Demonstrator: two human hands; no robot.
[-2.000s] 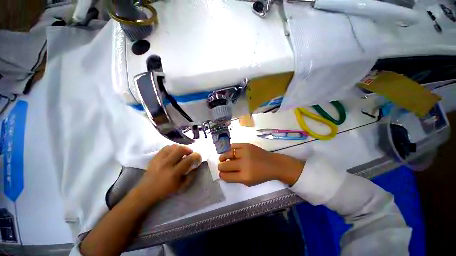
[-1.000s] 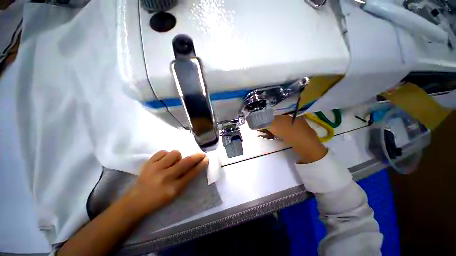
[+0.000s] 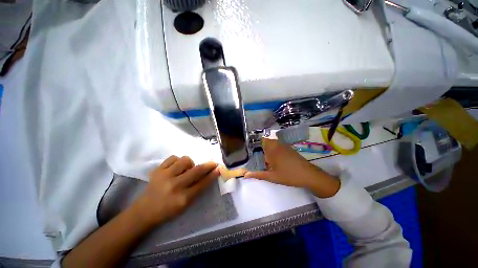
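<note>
A white and grey garment panel (image 3: 78, 120) lies left of and in front of the white sewing machine head (image 3: 293, 52). Its grey part (image 3: 209, 209) shows under my left forearm. My left hand (image 3: 181, 183) presses on the panel, its fingertips at a small white cloth piece (image 3: 227, 186). My right hand (image 3: 285, 163) is beside the presser foot (image 3: 257, 159), its fingers at a small tan card piece (image 3: 232, 172) that lies by the white piece. The shiny upright guard (image 3: 226, 118) hides part of the needle area.
Yellow-handled scissors (image 3: 343, 140) and thin pink and blue sticks (image 3: 312, 147) lie right of the needle. A clear plastic tub (image 3: 435, 157) is at the right table edge, with a tan card (image 3: 451, 121) above. A blue crate (image 3: 385, 209) is below the edge.
My right hand left the cloth, reached right behind the foot, and came back to the needle area. The tan piece now lies by my left fingertips. The view moved closer to the machine.
</note>
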